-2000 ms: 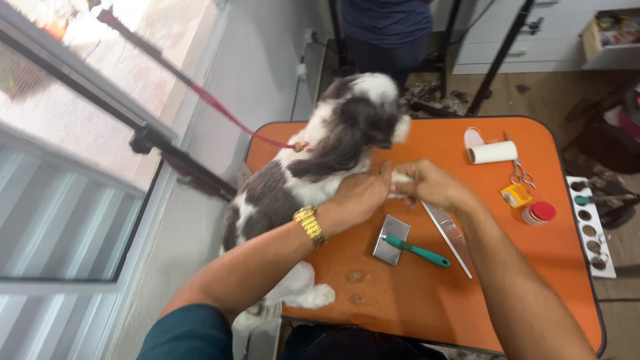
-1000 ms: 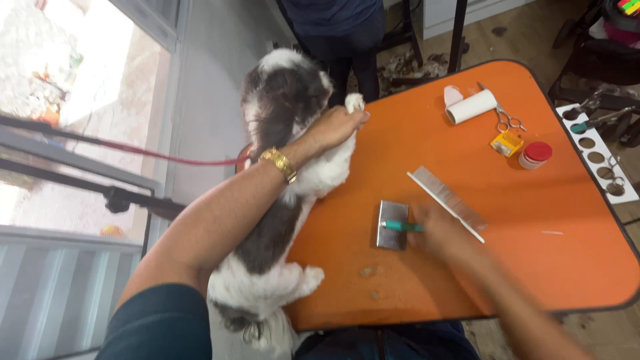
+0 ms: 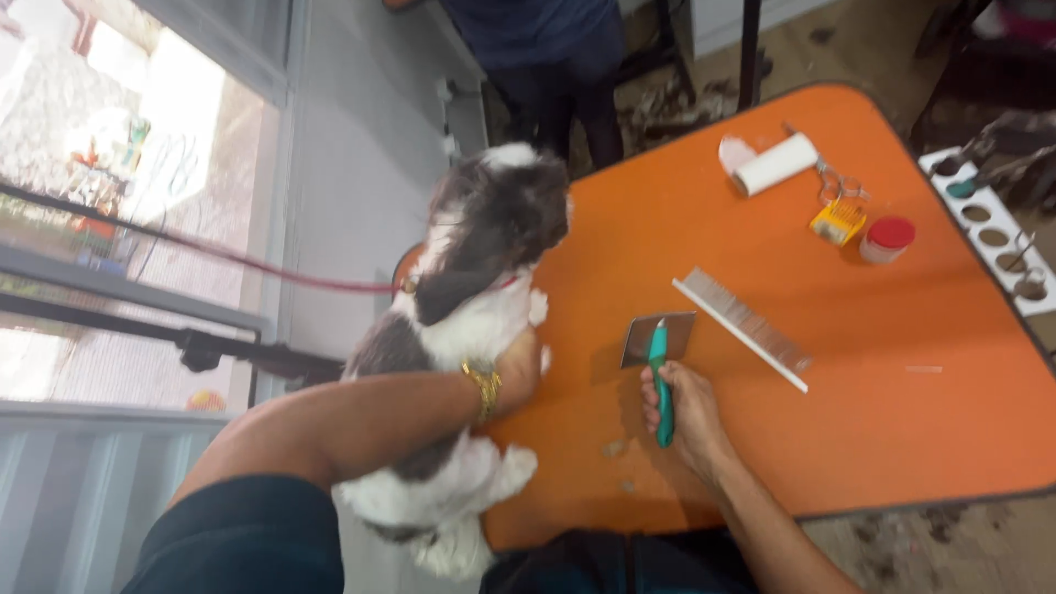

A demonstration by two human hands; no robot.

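A black-and-white dog lies along the left edge of the orange grooming table, a red leash running left from its collar. My left hand, with a gold bracelet at the wrist, rests at the dog's chest and front legs; its fingers are mostly hidden, so its hold cannot be told. My right hand is closed around the teal handle of a slicker brush. The brush's flat metal head is near the table top. A metal grooming comb lies to the right of the brush.
A white roll, scissors, a small yellow box and a red-lidded jar stand or lie at the far right. A white holder with round holes is beside the table's right edge. A person stands beyond the dog.
My right hand has left the dog's paw and taken the slicker brush by its handle. My left hand has moved from the raised front paw down to the dog's chest. The view has shifted.
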